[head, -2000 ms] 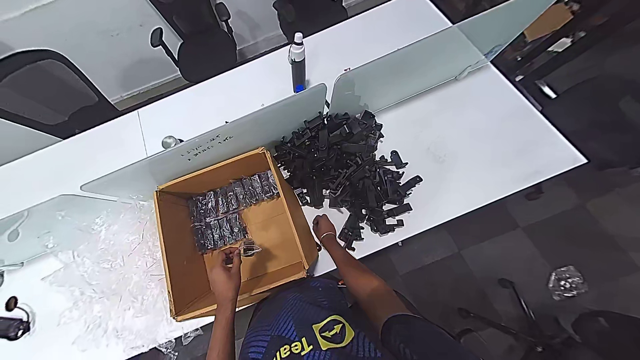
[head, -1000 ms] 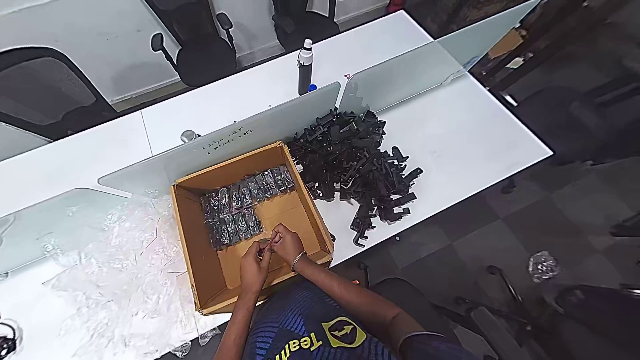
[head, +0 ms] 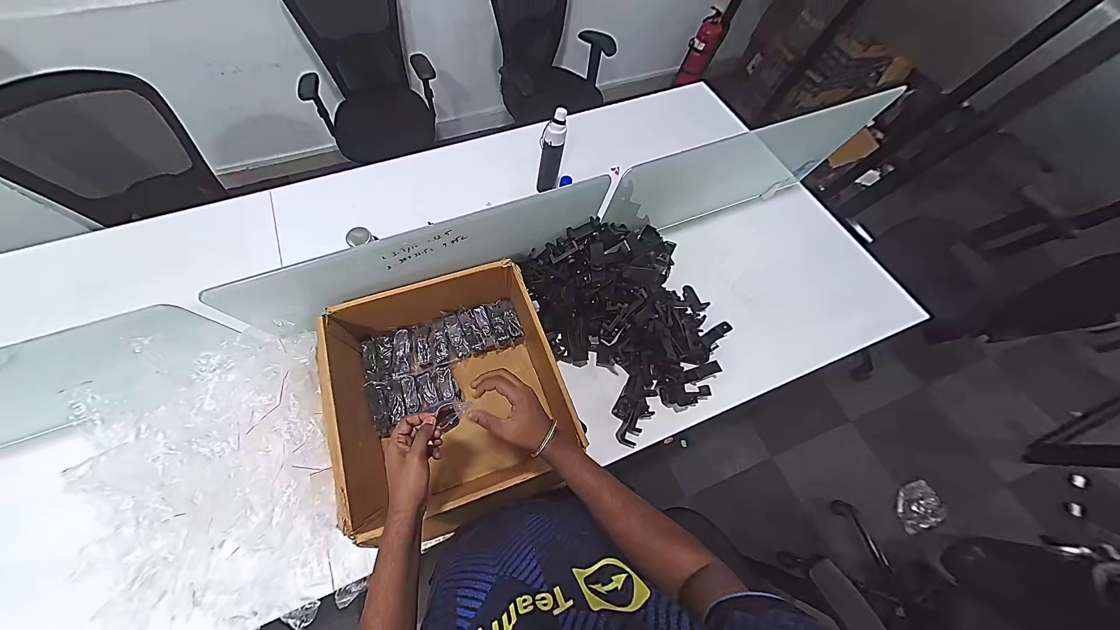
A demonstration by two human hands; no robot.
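Note:
A cardboard box (head: 331, 420) without a closed lid stands before me, with two rows of black parts in clear plastic bags (head: 411, 347) along its far and left sides. My left hand (head: 413, 442) pinches a clear bag with a dark part (head: 449, 416) inside, above the box's near half. Just right of that bag is my right hand (head: 516, 413), its thumb and fingers apart, holding nothing that I can see. A big heap of loose black plastic parts (head: 612, 297) lies against the box's right side. Many clear plastic bags (head: 201, 472) are spread over the table to the left.
Frosted glass dividers (head: 490, 223) cross the white table (head: 805, 289) behind the box and heap; one bears handwriting. Beyond them stand a bottle (head: 551, 150) and a small round metallic object (head: 359, 236). Office chairs (head: 385, 114) line the far side. A crumpled plastic bag (head: 920, 507) lies on the floor.
Two seconds ago my right hand was at the box's right edge by the heap; a second ago both hands met over the box. Now the right hand's fingers are spread beside the bag.

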